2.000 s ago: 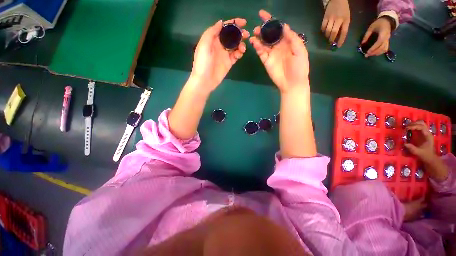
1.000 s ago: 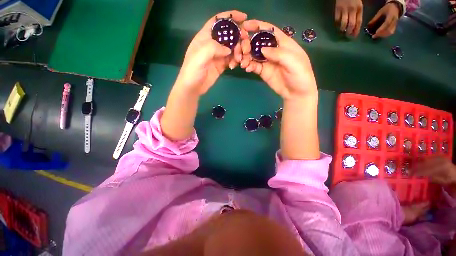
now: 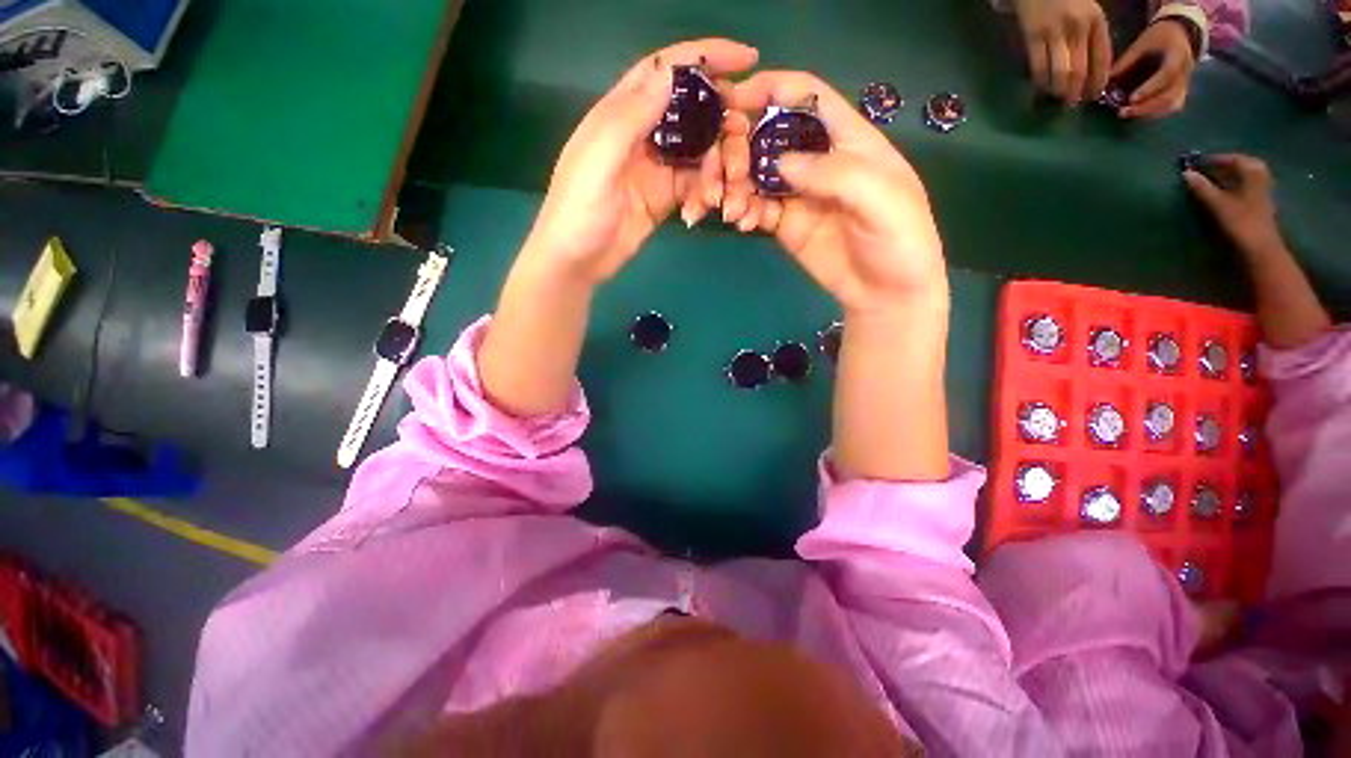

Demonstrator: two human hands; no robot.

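My left hand (image 3: pixel 615 178) holds a round watch head (image 3: pixel 686 119) with its lit dark face up and the thumb at its upper left edge. My right hand (image 3: pixel 845 200) holds a second watch head (image 3: pixel 787 150), also lit, with the thumb over its lower right part. The hands are side by side above the dark green bench. One dark watch head (image 3: pixel 651 330) lies alone below them. Others lie close together, with one watch head (image 3: pixel 748 367) at the left of that group and the rightmost partly hidden by my right forearm.
A red tray (image 3: pixel 1003 511) of round watch heads is at right. Two light-strapped smartwatches (image 3: pixel 396 341), a pink slim object (image 3: pixel 194 308) and a yellow object (image 3: pixel 43 296) lie left. A green board (image 3: pixel 297 119) is upper left. Another person's hands (image 3: pixel 1064 48) work at upper right.
Both faces, dark at first, now show lit icons. My hands have come together, and my thumbs have shifted on the watches. A neighbour's arm has reached from the red tray toward the upper right bench.
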